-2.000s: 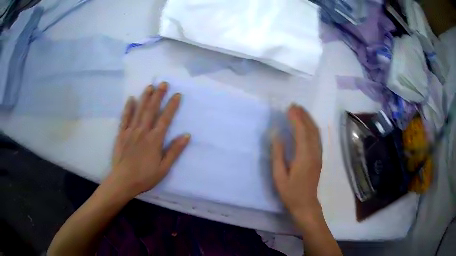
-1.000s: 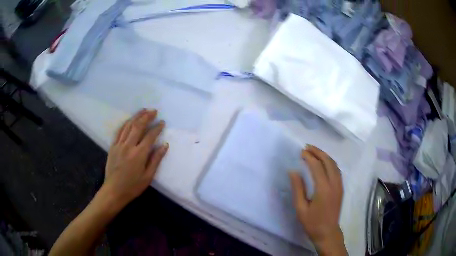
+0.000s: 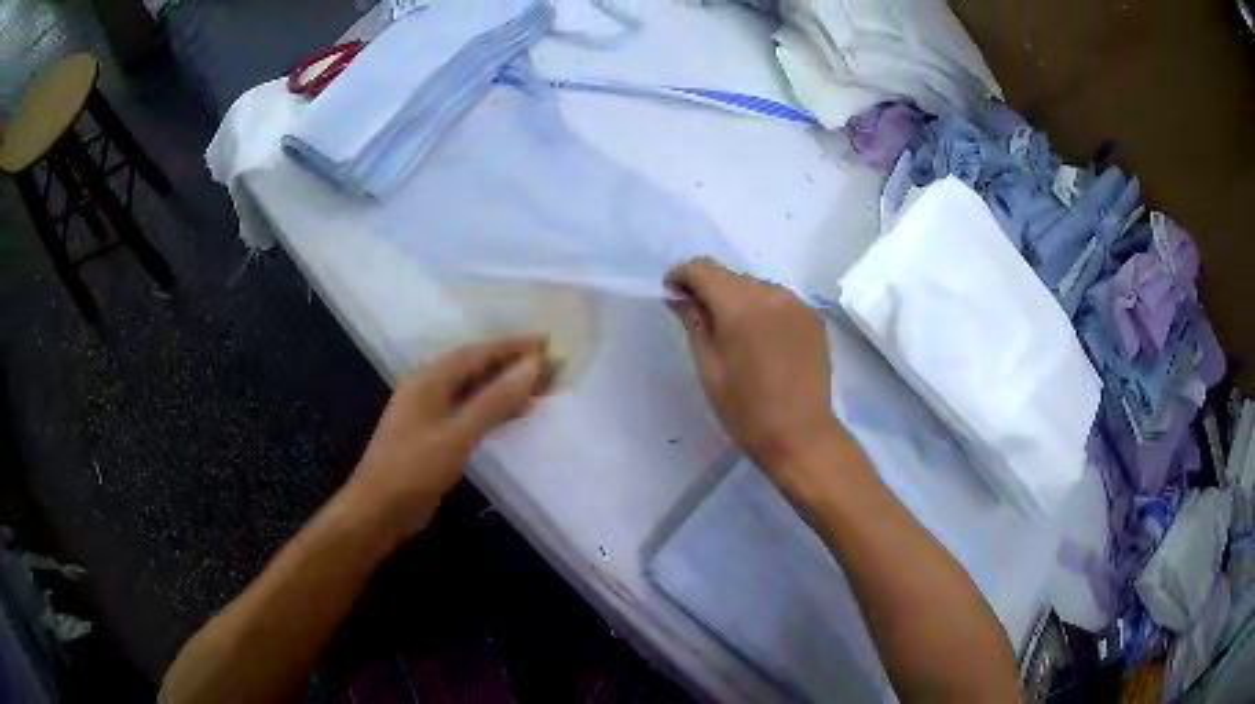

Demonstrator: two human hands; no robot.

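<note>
A thin pale blue cloth panel (image 3: 564, 193) lies on the left part of the white-covered table, with its near edge partly raised. My right hand (image 3: 757, 358) pinches the panel's near right corner. My left hand (image 3: 461, 413) is near the table's front edge, beside a yellowish stain, with thumb and fingers close together; blur hides whether cloth is between them. A flat pale blue stack (image 3: 764, 571) lies at the front right, partly covered by my right forearm. A thick white stack (image 3: 977, 330) lies behind it.
A folded striped blue bundle (image 3: 427, 103) lies at the far left, beside red-handled scissors (image 3: 328, 66). A blue-striped strip (image 3: 716, 99) crosses the back. Crumpled blue and lilac bundles (image 3: 1101, 261) line the right. The iron (image 3: 1049, 660) is cut off at bottom right.
The view has swung left. My right hand has left the blue stack and taken hold of the thin panel's corner, lifting its edge. My left hand has moved towards it, its fingers drawn together.
</note>
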